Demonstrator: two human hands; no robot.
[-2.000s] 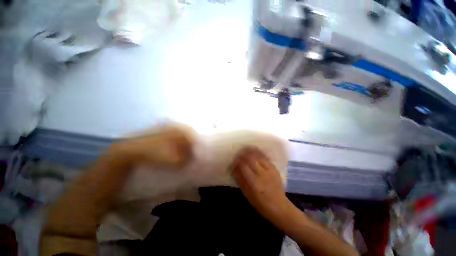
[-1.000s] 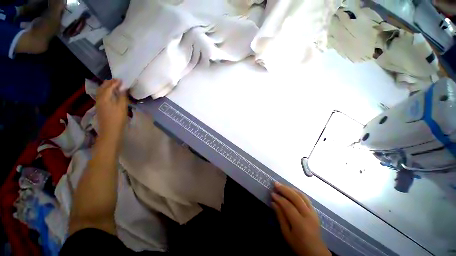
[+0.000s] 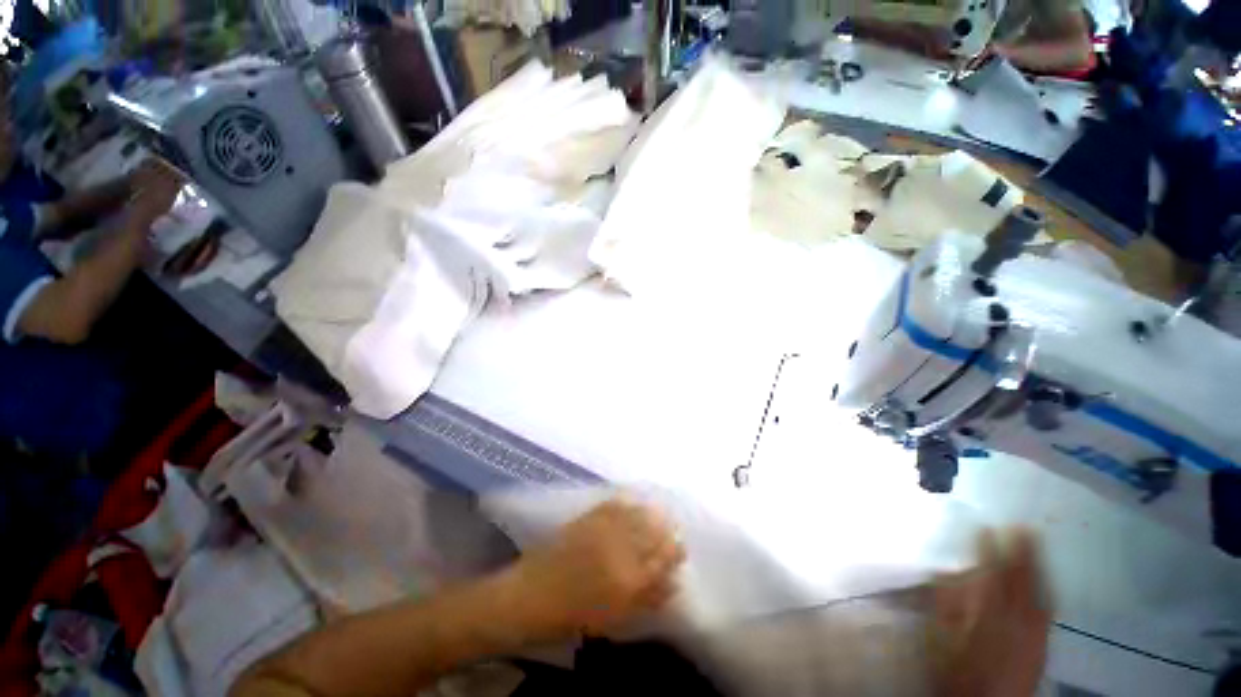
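A cream-white cloth panel (image 3: pixel 762 579) lies across the table's front edge and hangs toward my lap. My left hand (image 3: pixel 615 565) is curled closed on its left part. My right hand (image 3: pixel 996 620) is blurred at the panel's right end, low in the view; its grip cannot be told. The white sewing machine (image 3: pixel 1075 375), with a blue stripe, stands beyond my right hand. The needle area is lost in glare. The panel's lower part is blurred.
Cream and white cut pieces (image 3: pixel 449 245) are heaped at the table's left and back. The ruled grey edge (image 3: pixel 483 443) runs along the front. Cloth pieces fill a red basket (image 3: pixel 129 497) at the left. A person in blue (image 3: pixel 61 293) sits at the far left.
My left hand has come from the cloth at the far left to the table's front edge, with a panel. My right hand has moved right. The view has tilted up.
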